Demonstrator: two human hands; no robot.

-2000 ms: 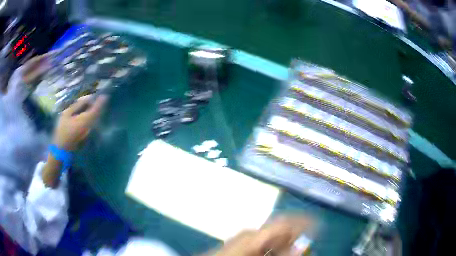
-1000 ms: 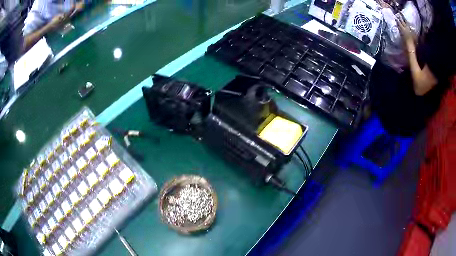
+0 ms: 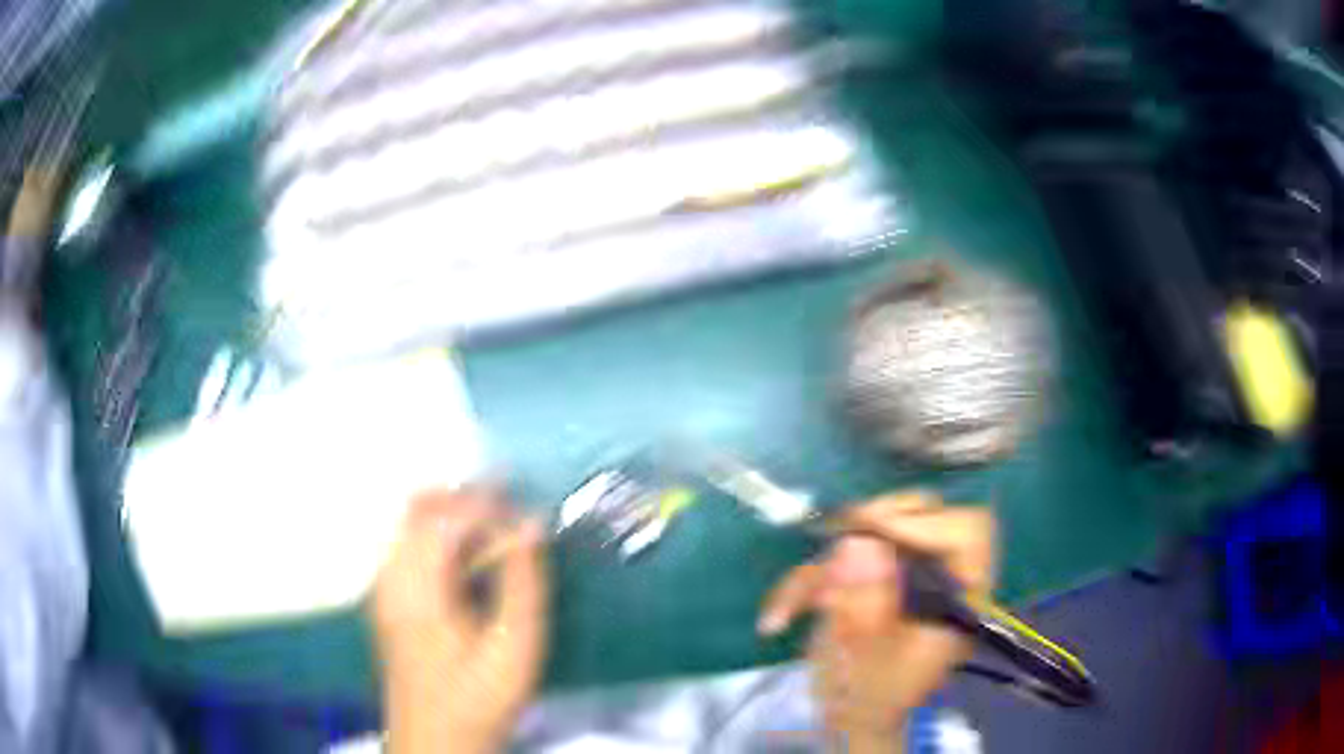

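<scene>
The frame is blurred. My right hand (image 3: 892, 611) is closed around the black, yellow-marked handle of a soldering iron (image 3: 1010, 648). A silvery barrel points up and left from the hand. My left hand (image 3: 457, 619) is at the lower right corner of the white paper sheet (image 3: 295, 501), with thumb and fingers curled towards each other. A thin pale line shows between its fingertips, too blurred to tell what it is. A small dark and silver device with a yellow patch (image 3: 627, 508) lies on the green mat between my hands, touched by neither.
A tray of white rectangles in rows (image 3: 546, 162) lies at the back. A round bowl of silvery curls (image 3: 951, 368) stands right of centre. A black soldering station (image 3: 1135, 295) with a yellow sponge (image 3: 1268, 368) is at the right. Another person's sleeve (image 3: 44, 545) shows at the far left.
The view has swung back from the soldering station and black tray to the work area. Both my hands are now in view, the right one holding the soldering iron.
</scene>
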